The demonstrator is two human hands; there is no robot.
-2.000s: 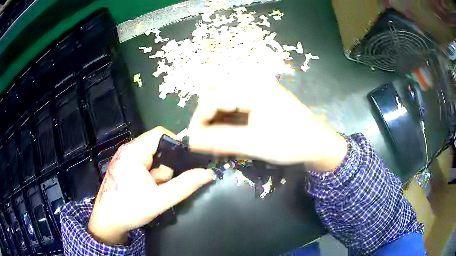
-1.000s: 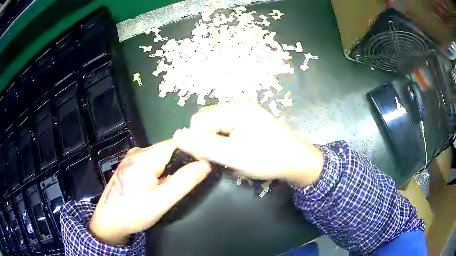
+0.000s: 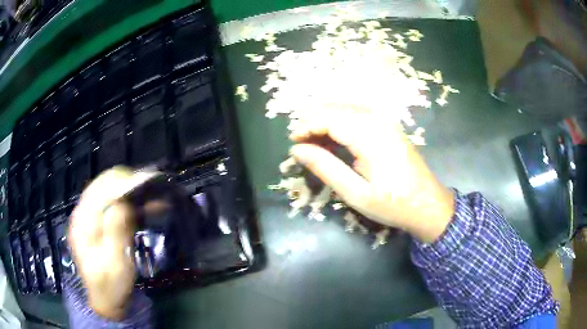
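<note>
My left hand (image 3: 106, 241) is blurred over the tray at the left, its fingers bent around a flat black part (image 3: 170, 215). The part blends into the dark tray, so its edges are hard to see. My right hand (image 3: 392, 183) is at the near side of the pile of small pale pieces (image 3: 347, 77), thumb and fingers apart, with nothing seen between them. A smaller group of mixed pieces (image 3: 315, 202) lies below and beside the right fingers, partly hidden by the hand.
A glossy black blister tray (image 3: 196, 119) with rows of pockets fills the left. A smartphone (image 3: 540, 183) lies at the right, below a blurred dark fan (image 3: 540, 80) by brown cardboard (image 3: 489, 38). A green strip with a pale edge (image 3: 277, 22) runs along the back.
My hands were together around the black part; they are now apart, the left having moved left over the tray. The whole view has shifted, so tray and pile appear further right.
</note>
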